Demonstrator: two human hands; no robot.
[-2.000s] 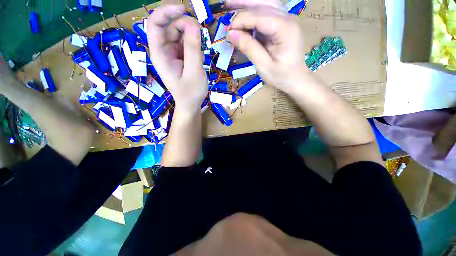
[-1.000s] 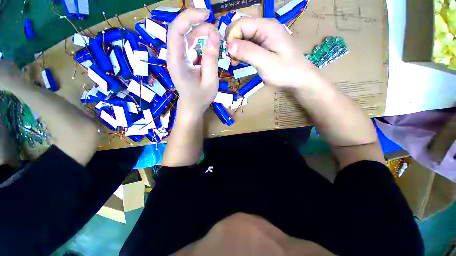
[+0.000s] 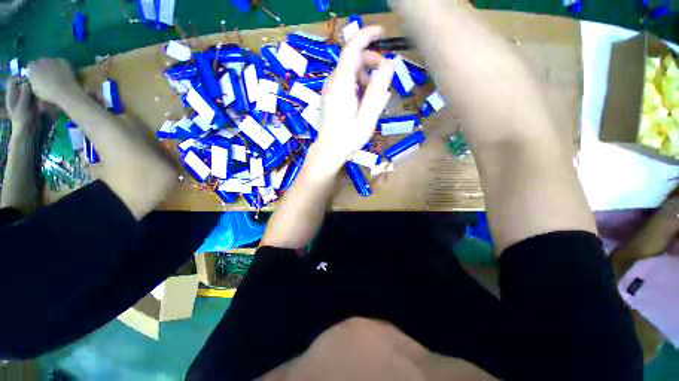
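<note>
My left hand (image 3: pixel 356 104) is over the right part of the heap of blue battery packs (image 3: pixel 257 132), its fingers curled towards the thumb. I cannot tell whether it holds anything. My right arm reaches forward to the top edge. The right hand (image 3: pixel 424 13) is blurred and cut off there, so its fingers and any held thing are hidden. The packs have white labels and thin red and dark leads. A green circuit board panel (image 3: pixel 459 143) lies on the cardboard sheet (image 3: pixel 454 178), mostly hidden by my right forearm.
At the left, another person's hands (image 3: pixel 46 83) and arm reach over the bench near a few loose packs. At the right, an open carton holds yellow pieces (image 3: pixel 659 104). Open boxes (image 3: pixel 175 301) are below the bench. A pink sleeve (image 3: pixel 655 279) is at the lower right.
My right hand has left my left hand and moved forward to the top edge. The green board seen in my left hand is no longer visible there. The view has shifted.
</note>
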